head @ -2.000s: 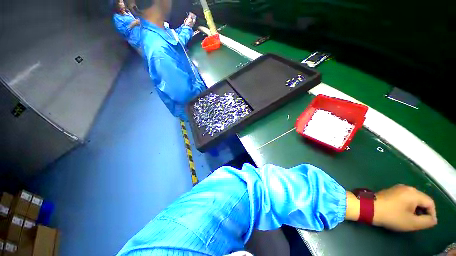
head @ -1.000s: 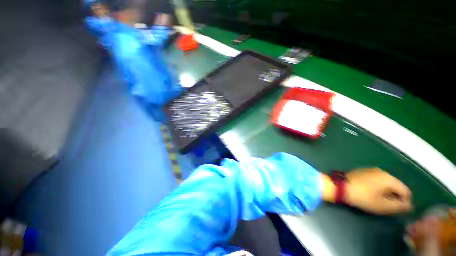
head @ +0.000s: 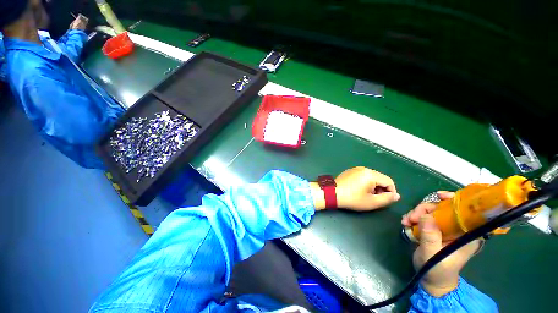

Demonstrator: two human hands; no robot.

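Note:
My right hand is wrapped around the orange electric screwdriver, which lies tilted over the bench with a black cable running down from its back end. A round grey dotted metal plate shows partly behind its front end. The tip is hidden by my fingers. My left hand, with a dark red band at the wrist, rests on the green bench to the left of the screwdriver. Its fingers are curled; whether something small is inside cannot be told.
A red bin with white contents and a black two-section tray with loose small parts stand left. A white rail divides bench and belt. Phone assemblies lie on the belt. A person in blue sits at far left.
The view has swung right, so tray, bin and left hand appear further left. My right hand and the orange screwdriver, blurred at the edge one second ago, now show clearly.

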